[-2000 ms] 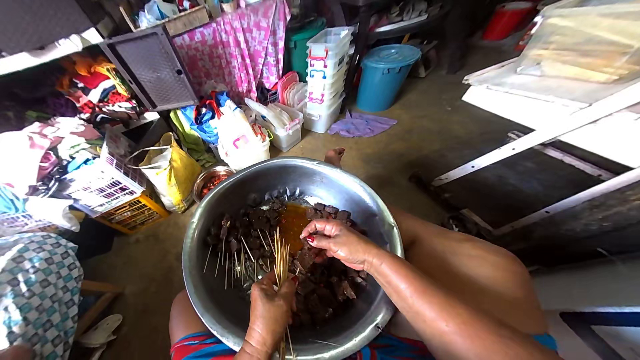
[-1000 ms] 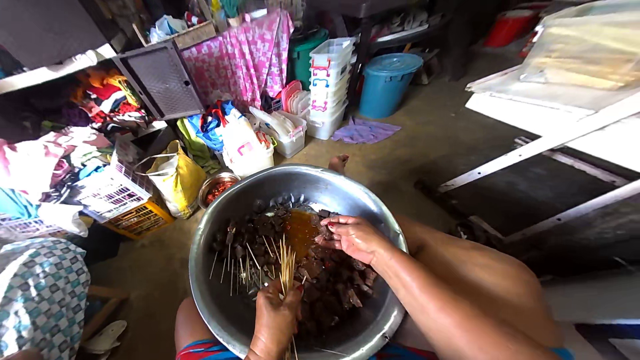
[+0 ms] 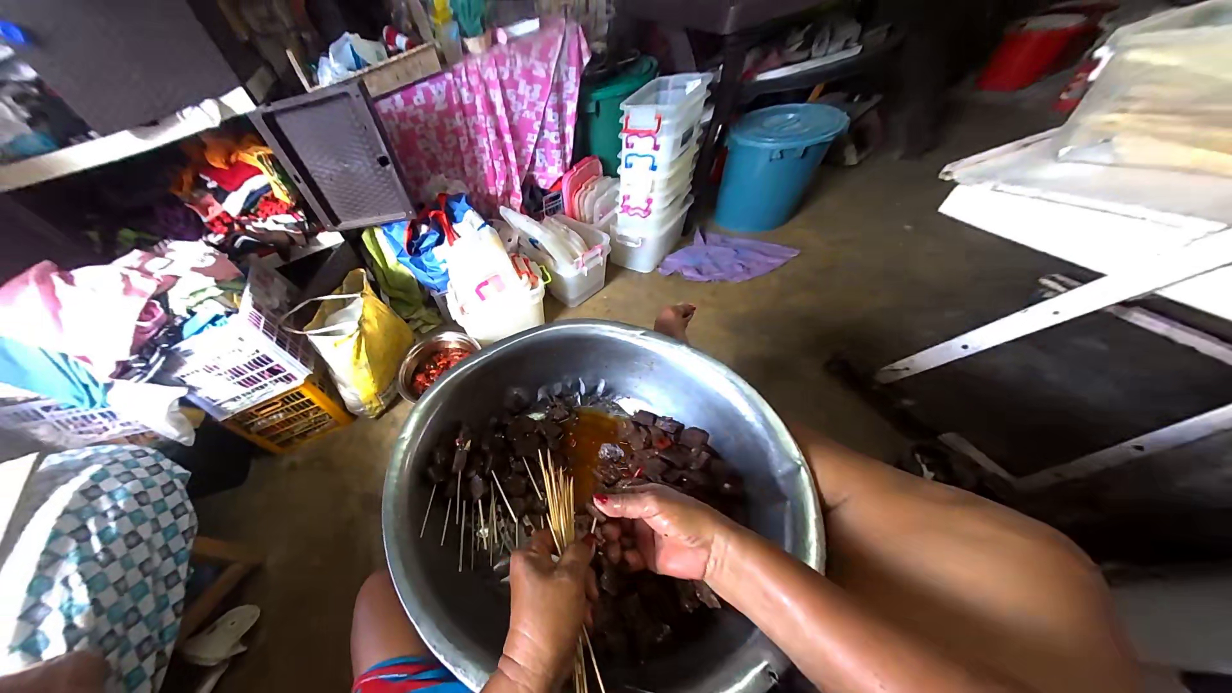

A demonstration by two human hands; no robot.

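A large metal basin (image 3: 789, 452) rests between my legs. Inside are dark brown cubes (image 3: 664, 448), orange-brown liquid (image 3: 589, 448), and several loaded skewers (image 3: 462, 500) at the left with bare stick ends outward. My left hand (image 3: 549, 597) grips a bundle of thin bamboo skewers (image 3: 558, 496), whose lower ends stick out below the fist. My right hand (image 3: 669, 529) is close beside the bundle, palm partly up and fingers curled over the dark cubes; whether it pinches a cube or a stick cannot be told.
A small bowl of red food (image 3: 438, 371) stands beyond the basin's left rim. Nearby are a yellow bag (image 3: 356, 346), an orange crate (image 3: 289, 414), stacked clear containers (image 3: 654, 183) and a lidded blue bin (image 3: 780, 168). A white metal frame (image 3: 1049, 327) stands right. Another person's patterned clothing (image 3: 106, 549) shows left.
Since a second ago, my right hand has moved down and toward the skewer bundle, from the cubes at the basin's right. The left hand keeps its grip on the bundle.
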